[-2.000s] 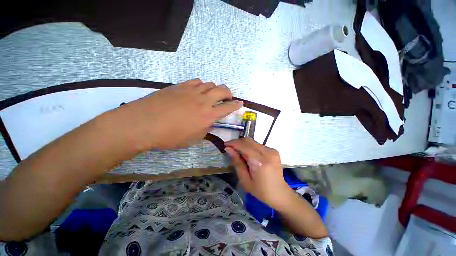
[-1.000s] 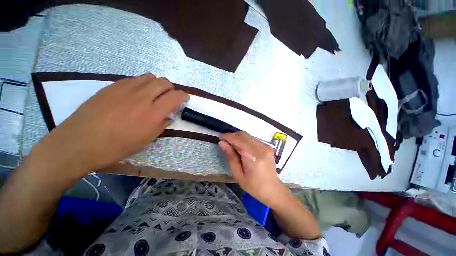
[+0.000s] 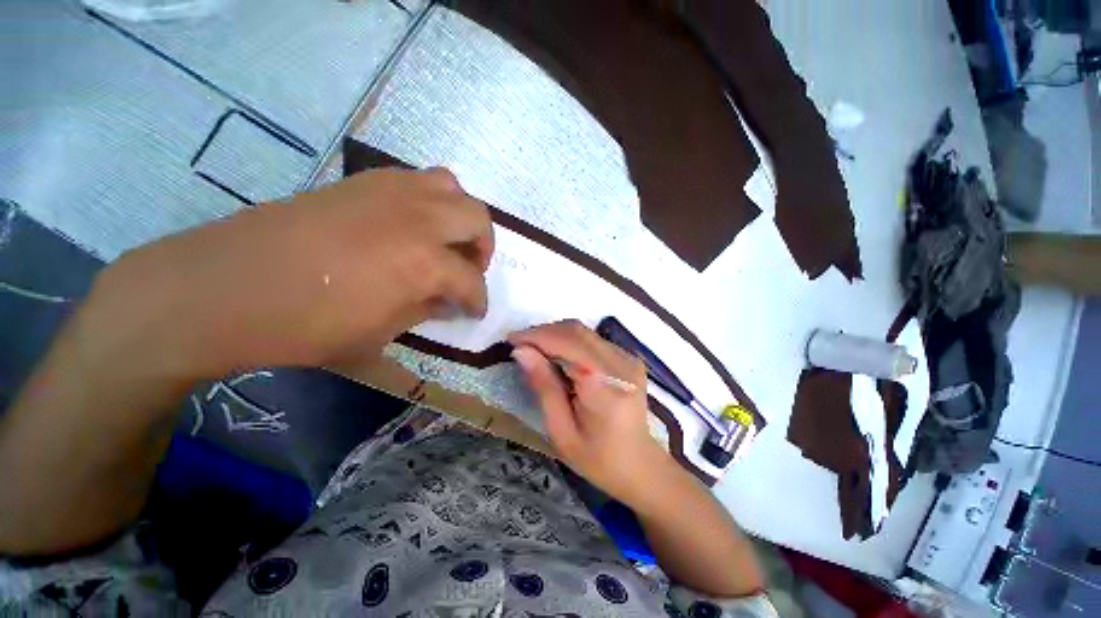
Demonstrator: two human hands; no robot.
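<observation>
A white curved template (image 3: 559,307) lies on a brown cut panel (image 3: 610,275), which shows as a narrow dark border around it. My left hand (image 3: 386,260) is over the template's left part, fingers bent downward; whether it presses or holds anything is hidden. My right hand (image 3: 592,392) pinches a thin pen (image 3: 604,379) at the template's near edge, the tip hidden by the fingers. A small mallet (image 3: 730,432) with black grip, metal shaft and yellow-ended head lies on the template's right part, beyond my right hand.
Large brown panels (image 3: 676,157) lie at the far side. A white thread cone (image 3: 860,354) lies at right beside brown pieces (image 3: 825,418) with white templates. Grey and black cloth (image 3: 960,290) is heaped at the right edge. The table's brown front edge (image 3: 465,410) runs near my body.
The view has turned and shifted, so the table appears more slanted. My right hand has moved leftward along the near edge, away from the mallet head. The mallet grip now shows beyond that hand.
</observation>
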